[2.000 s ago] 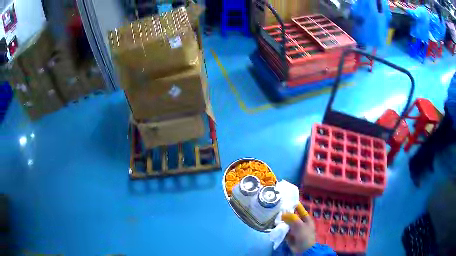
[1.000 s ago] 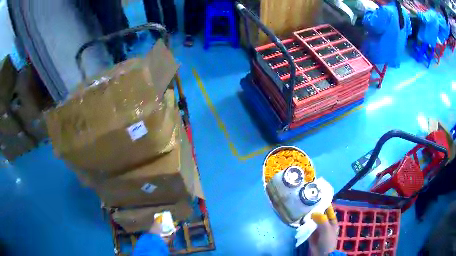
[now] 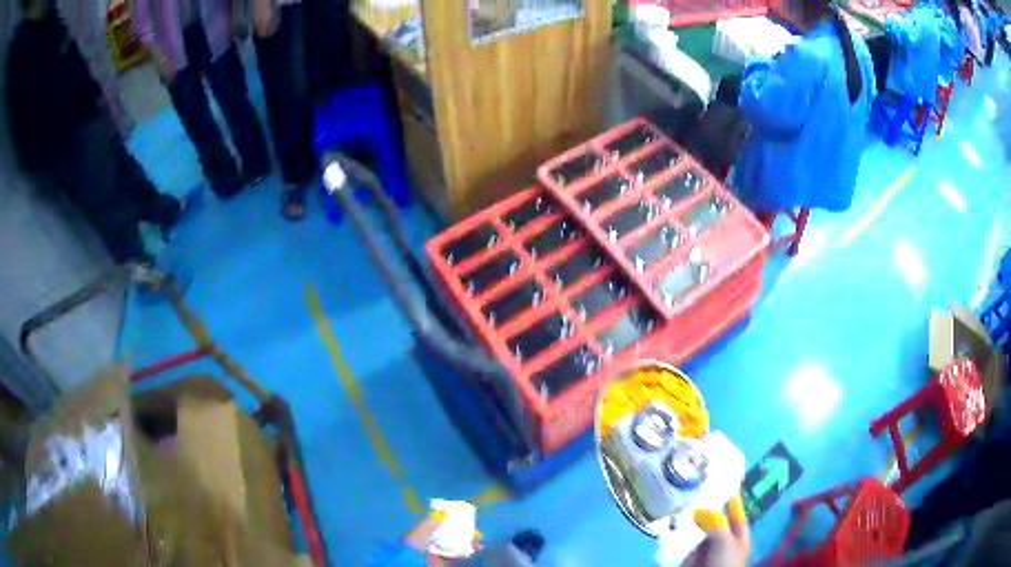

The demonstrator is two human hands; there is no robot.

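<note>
A round metal tray (image 3: 612,463) is held out low at centre right. Orange finger cots (image 3: 654,397) fill its far part, and two pale bottles with silver round tops (image 3: 669,452) stand in its near part. My right hand (image 3: 726,536), with orange cots on its fingertips, holds the tray's near right edge together with a white wipe (image 3: 678,544). My left hand (image 3: 430,536), low at centre and partly cut off by the bottom edge, holds a folded white wipe (image 3: 453,528).
A trolley bears stacked red component trays (image 3: 710,238) just ahead, with its black handle (image 3: 388,255) on the left. Cardboard boxes (image 3: 211,476) sit on a cart at lower left. Red stools (image 3: 870,526) stand right. A person in blue (image 3: 807,122) is at the bench; people stand upper left.
The tray trolley is nearer and larger, and the boxes have slid to the lower left. My left hand has come into view and shifted right since the one-second-old frame. The metal tray stays held.
</note>
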